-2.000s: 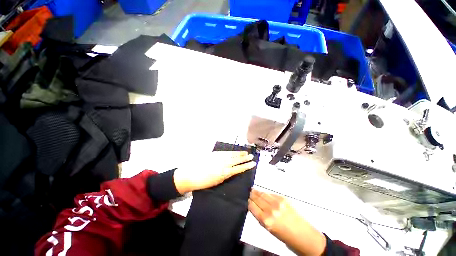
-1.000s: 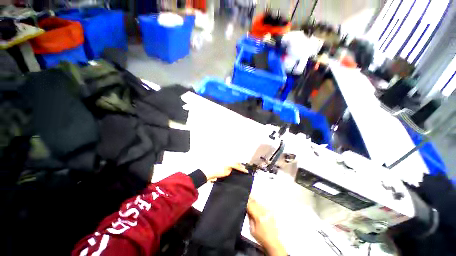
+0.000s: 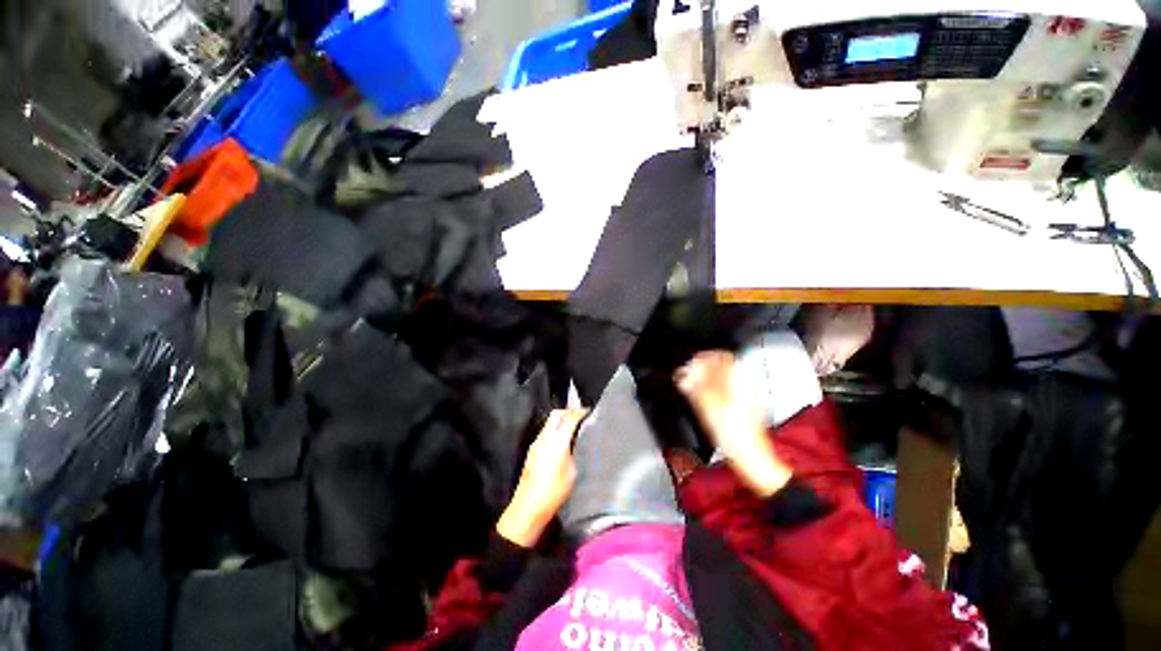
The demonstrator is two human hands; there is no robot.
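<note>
A long black fabric panel (image 3: pixel 630 242) runs from under the needle and presser foot (image 3: pixel 707 121) of the white sewing machine (image 3: pixel 980 108), over the table's front edge and down to my lap. My left hand (image 3: pixel 545 468) is below the table edge, its fingertips closed at the panel's lower left corner. My right hand (image 3: pixel 728 404) is over my lap, right of the panel, blurred with fingers bent; whether it holds anything cannot be told. The machine's control panel (image 3: pixel 907 51) shows a lit blue screen.
A large heap of black and camouflage pieces (image 3: pixel 369 382) lies left of the table. The white table (image 3: pixel 828 242) has a brown front edge. Thin metal tools (image 3: pixel 983 212) lie right of the needle. Blue bins (image 3: pixel 395 54), an orange bin (image 3: pixel 210 188) and a clear plastic bag (image 3: pixel 96 382) stand left.
The view has swung down to my lap. Both hands have left the fabric beside the needle and moved down below the table edge. The panel still runs under the needle.
</note>
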